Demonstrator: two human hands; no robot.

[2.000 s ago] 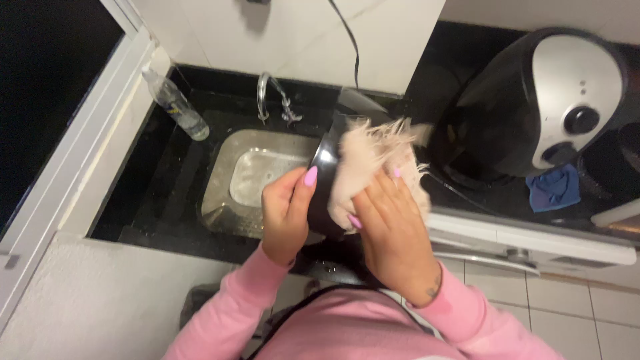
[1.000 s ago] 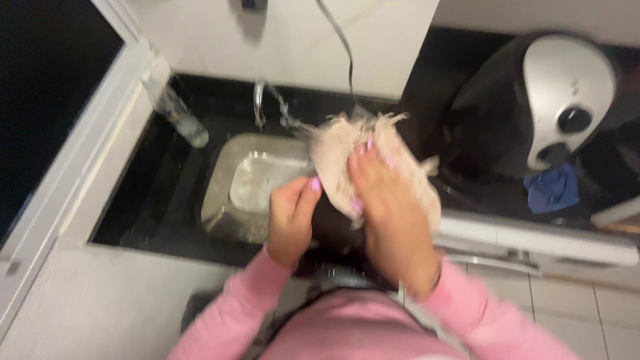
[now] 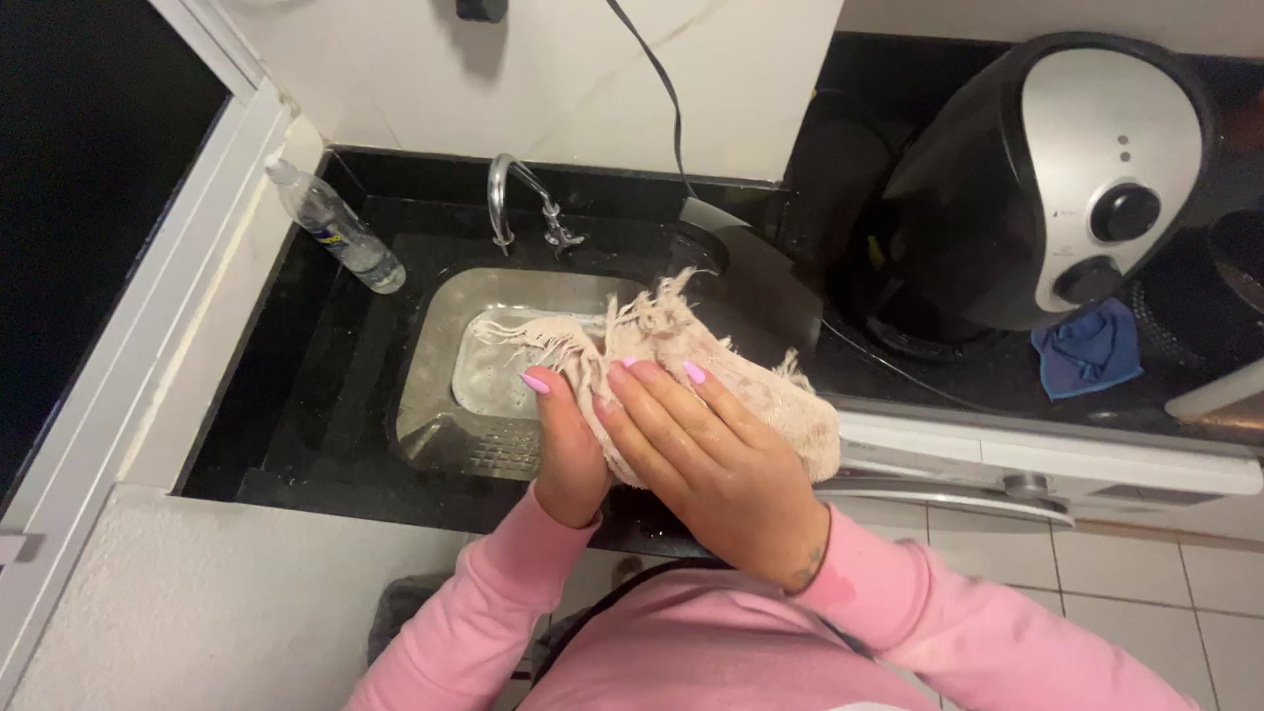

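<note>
A pale, frayed cloth (image 3: pixel 731 375) lies bunched between my two hands at the right part of a stainless steel sink (image 3: pixel 425 365). My left hand (image 3: pixel 571 454) grips it from the left, thumb up; most of its fingers are hidden. Pressed flat on the cloth from above is my right hand (image 3: pixel 711 464), with its fingers pointing up and left. Whether a dish is under the cloth cannot be told. Inside the sink sits a rectangular container (image 3: pixel 484 370) with some liquid and bubbles. A chrome faucet (image 3: pixel 504 197) stands behind the basin.
A clear plastic bottle (image 3: pixel 341 232) stands left of the faucet on the black counter (image 3: pixel 306 395). To the right are a black and silver air fryer (image 3: pixel 987 197), a blue cloth (image 3: pixel 1086 351) and a cord. A white front-loading appliance (image 3: pixel 987 459) is below the right counter.
Two seconds ago my left hand held a dark, shiny dish with the cloth on it; the dish no longer shows. The cloth now reaches over the left hand's side and over the sink.
</note>
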